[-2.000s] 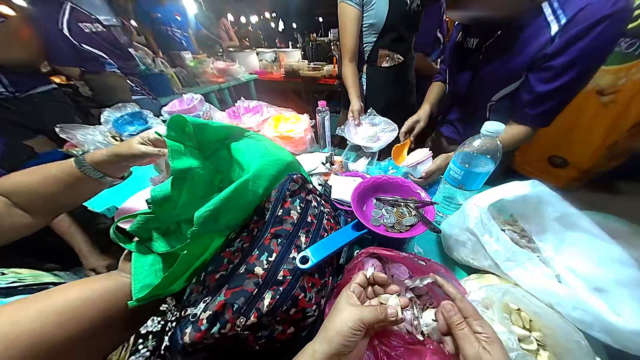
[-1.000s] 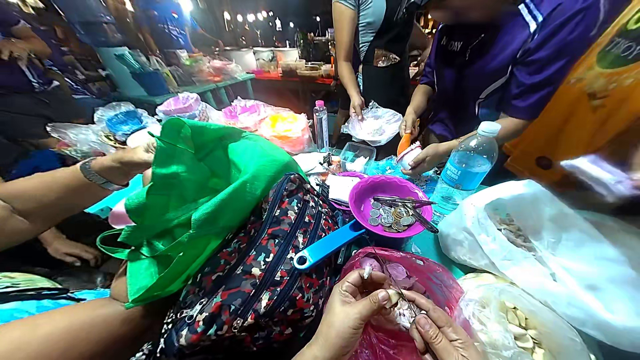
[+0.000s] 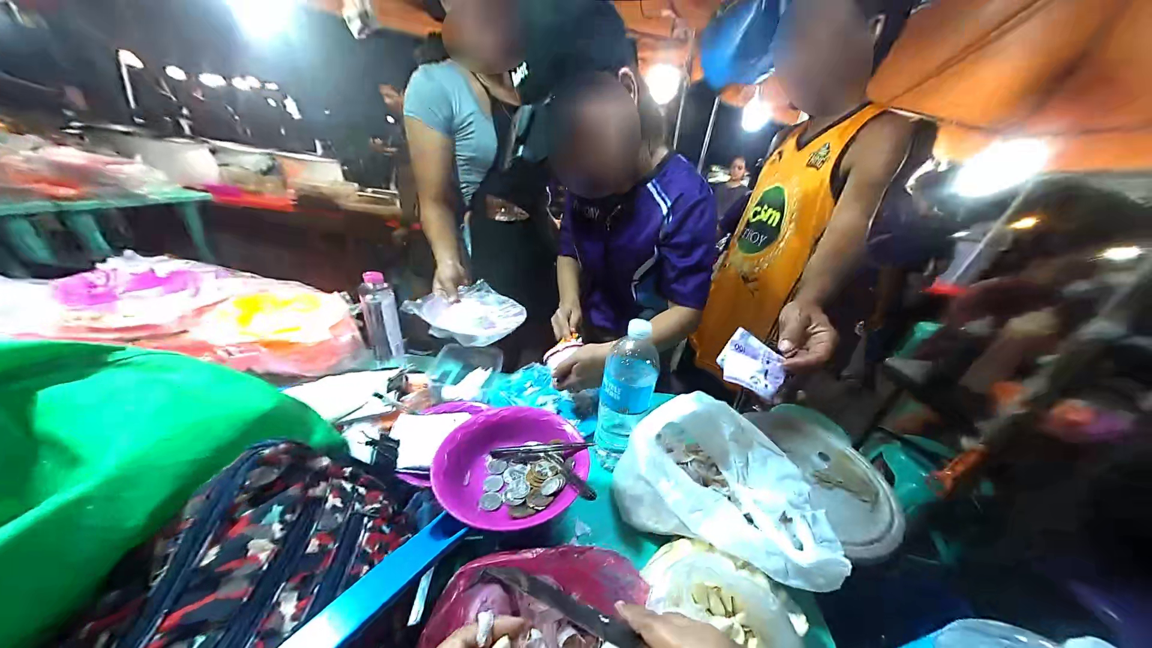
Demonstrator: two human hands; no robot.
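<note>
At the bottom edge, my left hand pinches a pale piece that looks like a garlic clove, over a dark pink plastic bag of garlic and papery skins. My right hand is cut off by the frame; it touches the lower end of a dark-bladed knife lying slantwise across the bag's opening. Just right of it, a clear bag holds peeled cloves. Beyond, a magenta plastic bowl contains coins and dark slim utensils. A blue handle slants down-left from near the bowl.
A green cloth bag and a patterned bag fill the left. A water bottle, a white plastic bag and a round lid stand right. Opposite, a person in an orange jersey holds banknotes; two others handle items.
The view has swung up and right, leaving my hands at the bottom edge. The knife now shows plainly between them. The orange-jersey person's hand with banknotes is now fully in view.
</note>
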